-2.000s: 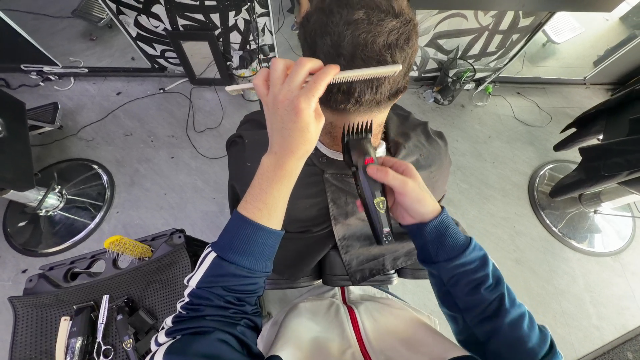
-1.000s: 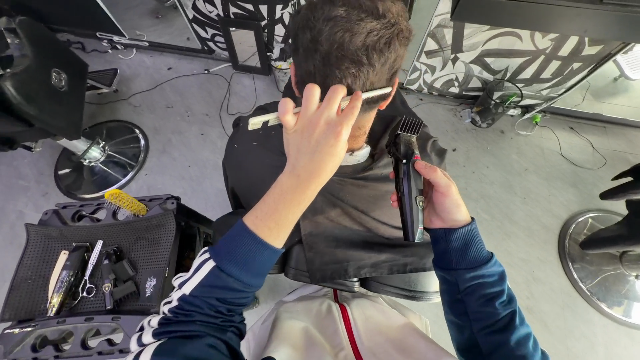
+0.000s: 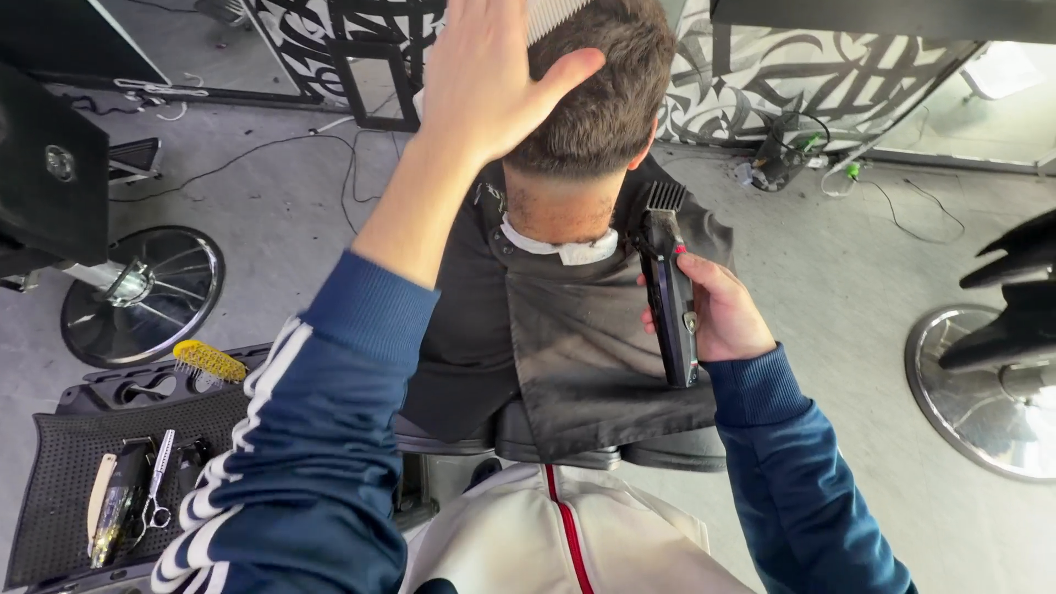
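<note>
My right hand (image 3: 722,309) is closed around a black hair clipper (image 3: 672,305) with a comb guard, held upright beside the neck of a seated person, teeth up. My left hand (image 3: 491,87) is raised at the left of that person's short dark hair (image 3: 606,91), thumb spread. A pale comb (image 3: 551,15) shows behind its fingers at the top edge; how the fingers hold it is hidden. The person wears a black cape (image 3: 602,330) and a white neck strip (image 3: 569,247). Small hair clippings lie on the neck.
At lower left a black tray (image 3: 49,462) bears thinning scissors (image 3: 157,487), another clipper (image 3: 122,495) and a yellow brush (image 3: 209,360). Chair bases (image 3: 140,294) stand on both sides. Cables (image 3: 247,153) cross the floor. A patterned wall panel (image 3: 792,70) is ahead.
My left hand has moved up from the back of the head to its left side, and the comb with it. The clipper stays in my right hand, right of the neck.
</note>
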